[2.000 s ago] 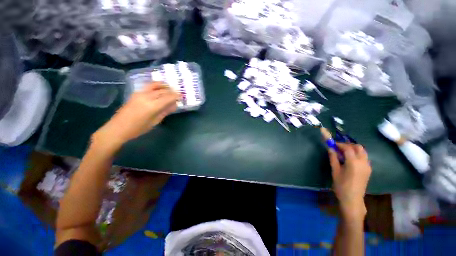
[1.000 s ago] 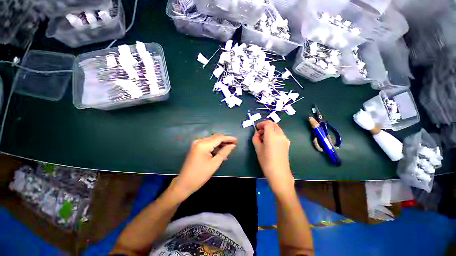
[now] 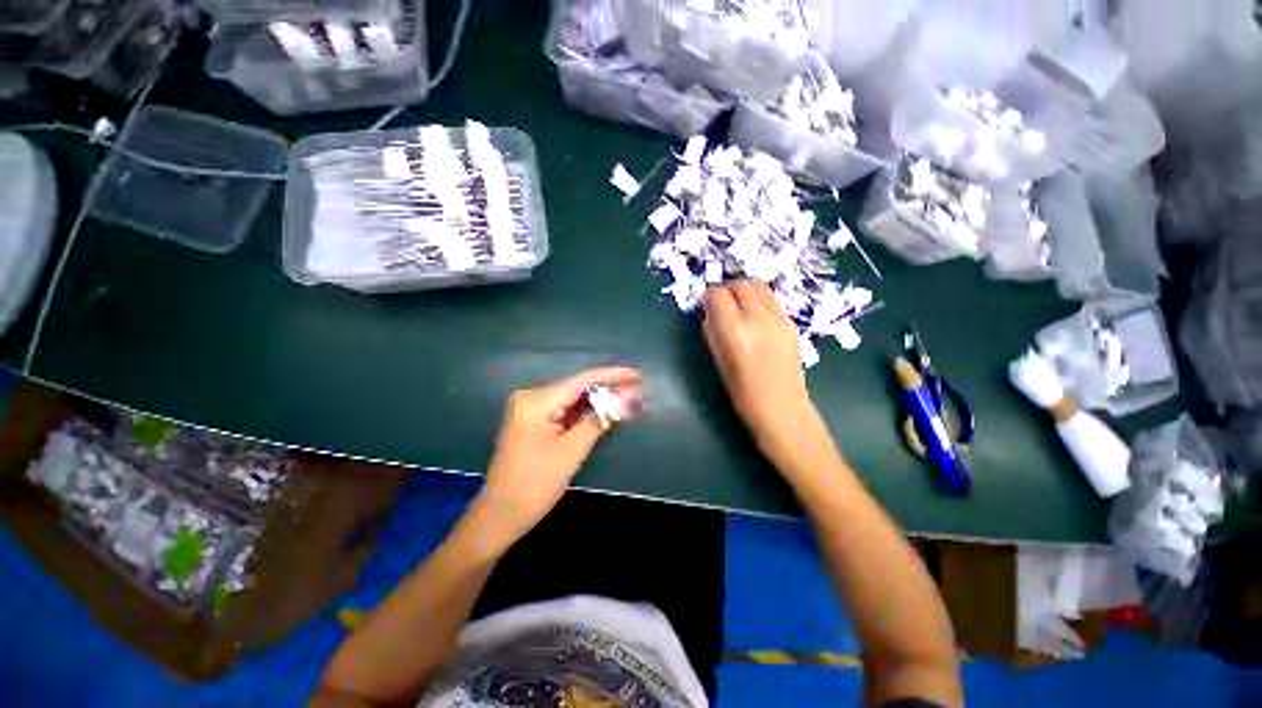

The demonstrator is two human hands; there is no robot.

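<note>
A loose pile of white pin-mounted pieces (image 3: 747,228) lies on the dark green bench. My left hand (image 3: 547,440) is near the bench's front edge, its fingers closed on a small white piece (image 3: 605,403). My right hand (image 3: 754,353) reaches to the front edge of the pile, fingertips together among the pieces; whether they grip one is hidden. The clear finished-parts tub (image 3: 415,208) at left holds white pieces in rows with thin parallel stems.
A blue pen-shaped tool (image 3: 936,432) lies over small nippers (image 3: 958,411) at right. Beyond are a white wrapped bundle (image 3: 1092,445) and a small open tub (image 3: 1146,357). Parts tubs (image 3: 907,238) line the back. A tub lid (image 3: 184,180) lies at far left.
The pen tool was put down on the bench. My left hand left the finished-parts tub and now holds a white piece. My right hand has moved to the pile's front edge.
</note>
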